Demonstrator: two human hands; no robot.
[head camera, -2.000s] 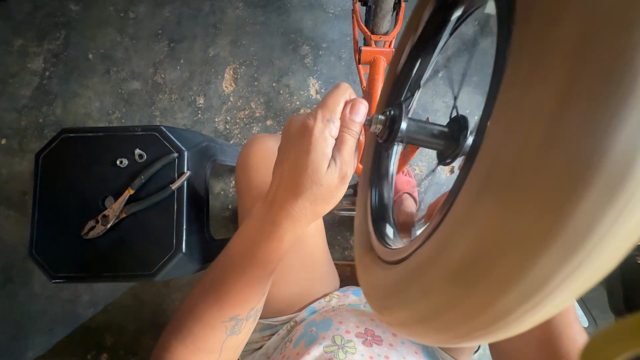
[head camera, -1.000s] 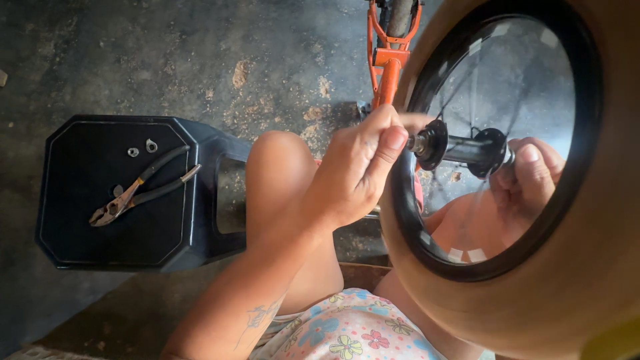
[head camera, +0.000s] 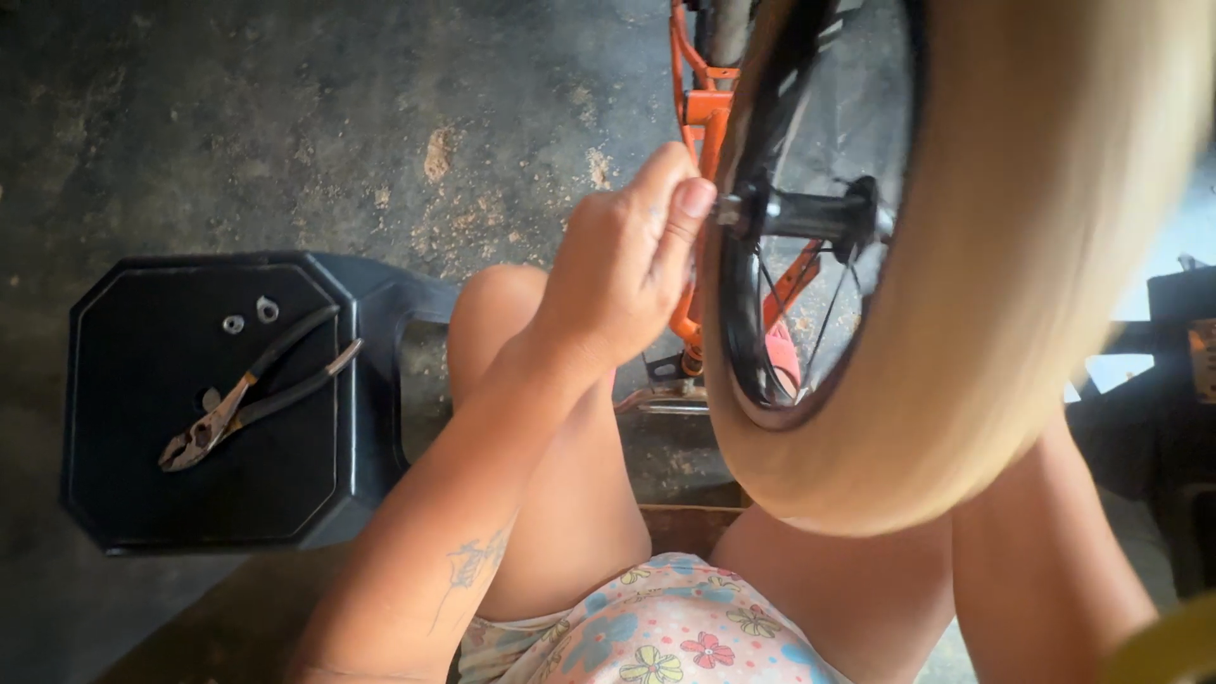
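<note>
A bicycle wheel with a tan tire (head camera: 959, 380), black rim and thin spokes stands upright on the right. My left hand (head camera: 627, 247) pinches the near end of the axle (head camera: 727, 211), which sticks out of the black hub (head camera: 807, 214). The tire hides my right hand; only that forearm shows at the lower right. Slip-joint pliers (head camera: 228, 408) with dark handles lie with their handles apart on a black plastic stool (head camera: 133, 503). Beside them rest a small nut (head camera: 233, 324), a washer-like metal piece (head camera: 267, 309) and a small round piece (head camera: 210, 399).
An orange bicycle frame (head camera: 703, 109) lies behind the wheel, with a pedal (head camera: 665, 366) low beside it. The concrete floor (head camera: 332, 123) bears scattered pale crumbs. Dark objects stand at the right edge, and a yellow curved edge (head camera: 1173, 646) shows at the lower right corner.
The wheel has turned so that its tire now covers my right hand, which showed at the far side of the hub a second ago. My left hand stays at the near axle end.
</note>
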